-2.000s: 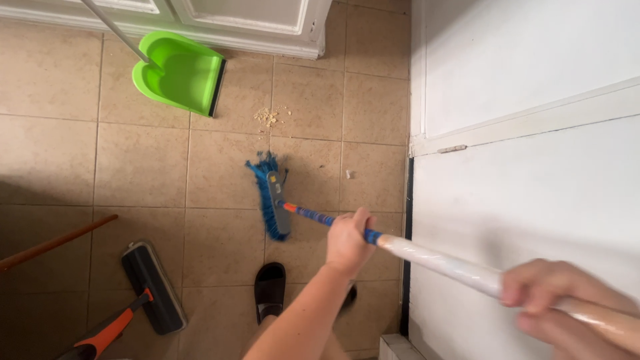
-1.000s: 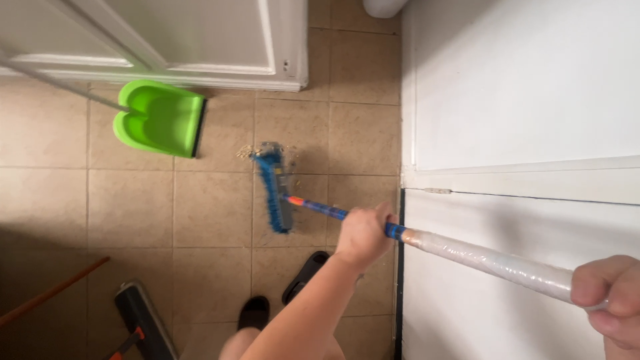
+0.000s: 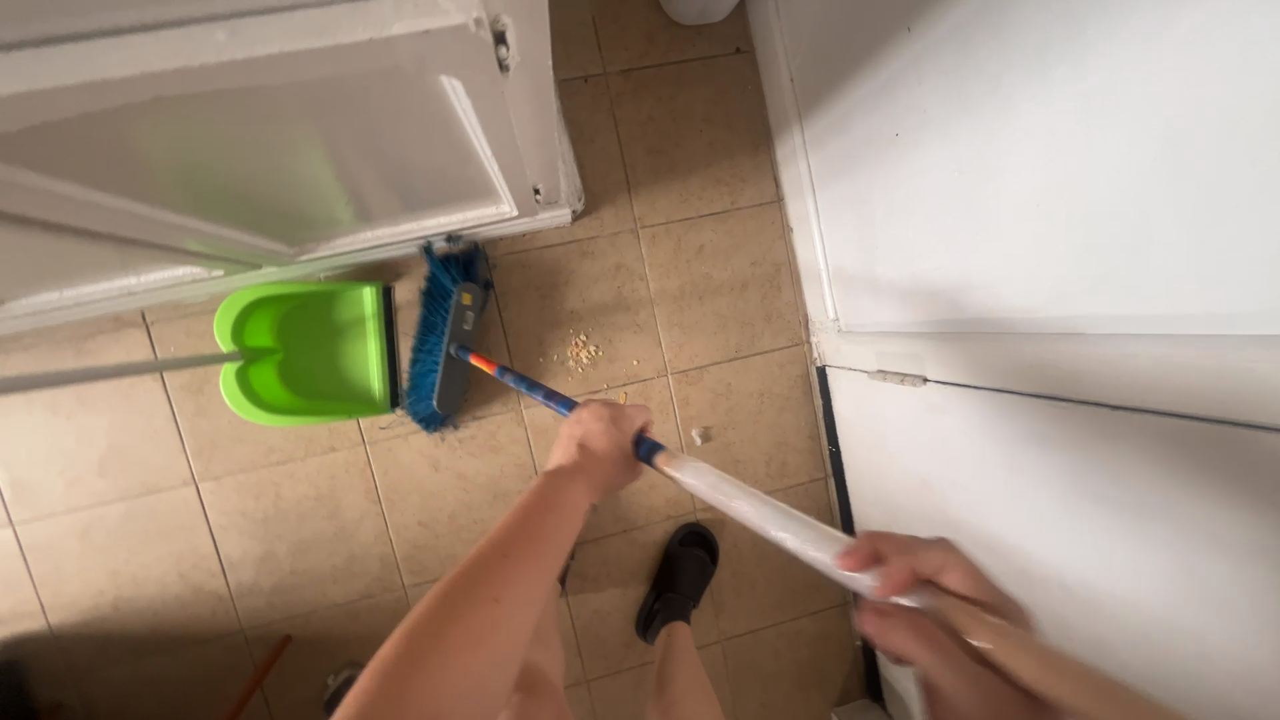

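My left hand (image 3: 603,447) is closed around the lower handle of a push broom, on its dark blue part. Farther up the shaft, my right hand (image 3: 925,590) grips the pale, plastic-wrapped section. The broom's head (image 3: 445,340), with blue bristles and a grey block, rests on the tiles just right of the black lip of a green dustpan (image 3: 325,350). A grey stick handle runs left from the pan. To the right of the broom head lies a small pile of crumbs (image 3: 584,352), with loose bits around it and a whitish scrap (image 3: 699,436) nearer my feet.
A white panelled cabinet (image 3: 350,160) borders the floor at upper left. On the right are a white wall and door (image 3: 1060,480) with a hinge. My foot in a black slide sandal (image 3: 680,580) stands at lower centre. An orange-brown stick (image 3: 262,675) lies at lower left.
The broom head has moved left, off the crumbs and up to the dustpan's lip. Both hands have stayed on the handle. The view has shifted.
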